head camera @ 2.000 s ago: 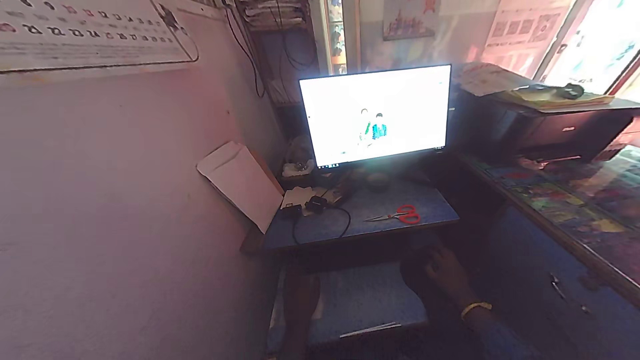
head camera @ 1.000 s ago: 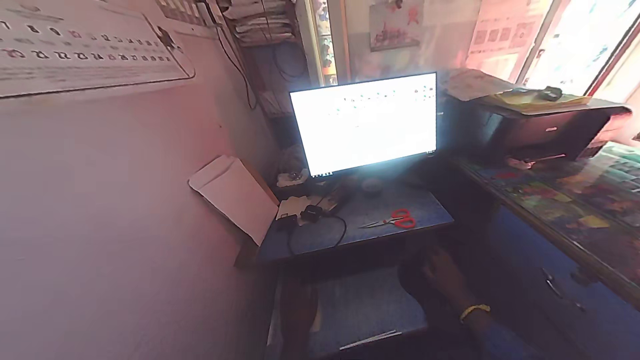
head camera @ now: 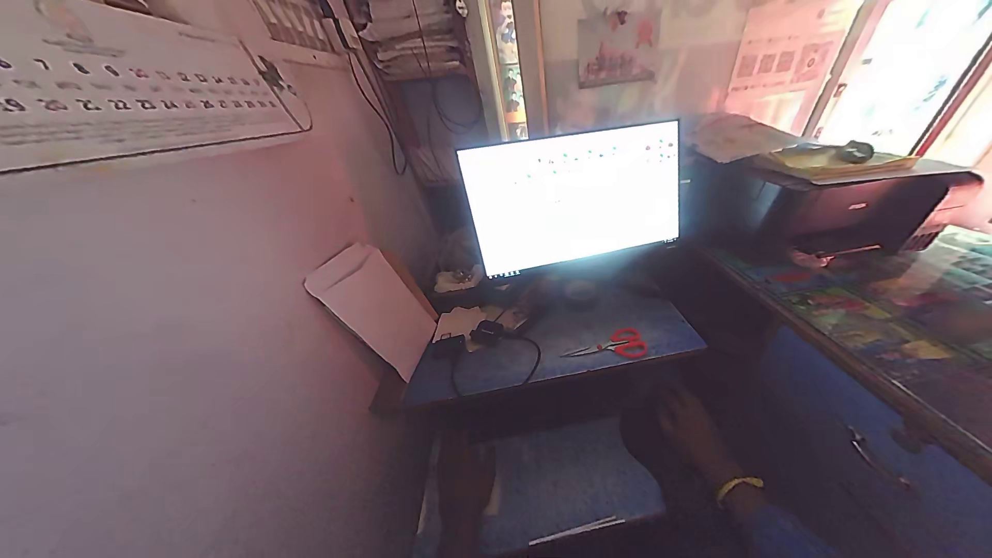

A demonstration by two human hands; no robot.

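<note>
My right hand (head camera: 686, 422), with a yellow band at the wrist, rests low beside a dark rounded shape at the right of the lower blue shelf (head camera: 566, 473); shadow hides whether it holds anything. At the shelf's left side lies my left hand (head camera: 469, 477), dark and hard to make out. Above both, on the blue desktop (head camera: 573, 372), red-handled scissors (head camera: 612, 345) lie beside a black cable with a connector (head camera: 487, 333). A lit monitor (head camera: 573, 201) stands behind them, its screen mostly white with small icons.
A white envelope (head camera: 376, 310) leans on the left wall, under a calendar (head camera: 139, 93). To the right, a black Epson printer (head camera: 852, 209) with papers on top stands on a counter (head camera: 876, 325). A drawer handle (head camera: 876, 457) shows on the blue front below.
The figures on the monitor's screen have gone, and small icons on a white background show instead. Both hands look much the same in place.
</note>
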